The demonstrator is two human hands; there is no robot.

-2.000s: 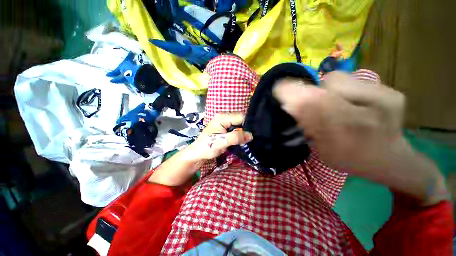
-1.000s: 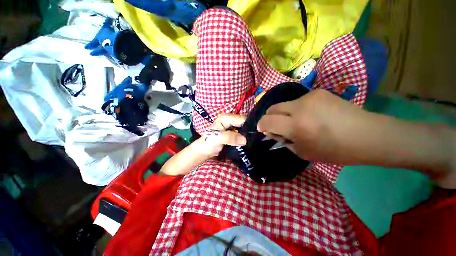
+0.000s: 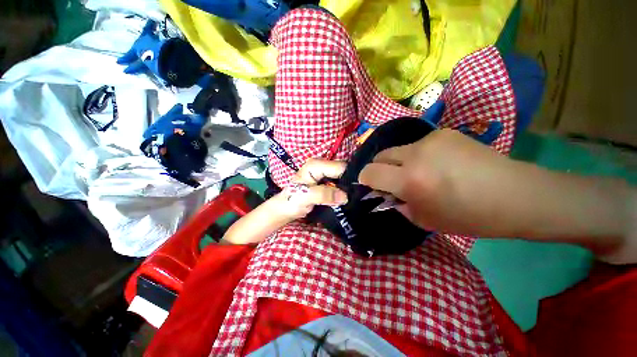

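Note:
A black rounded piece (image 3: 391,233) with white lettering along its left edge lies on the gingham apron (image 3: 335,279). Bits of blue plush show behind it, at its upper right. My left hand (image 3: 314,188) pinches the left edge of the black piece between thumb and fingers; white tape with red marks is on this hand. My right hand (image 3: 412,178) is over the middle of the black piece with its fingertips closed together at the surface. A needle or thread between the fingertips is too small to make out.
Blue and black shark pieces (image 3: 178,143) lie on a white sack (image 3: 49,132) at left. A yellow bag (image 3: 391,56) is beyond the knees. A red stool (image 3: 164,261) with a dark rectangle (image 3: 155,293) is at lower left. Cardboard (image 3: 594,70) stands at right.
My right hand has come down from a raised, blurred position onto the black piece and stays there. The view has shifted, showing more of the knees and stool. My left hand keeps its hold.

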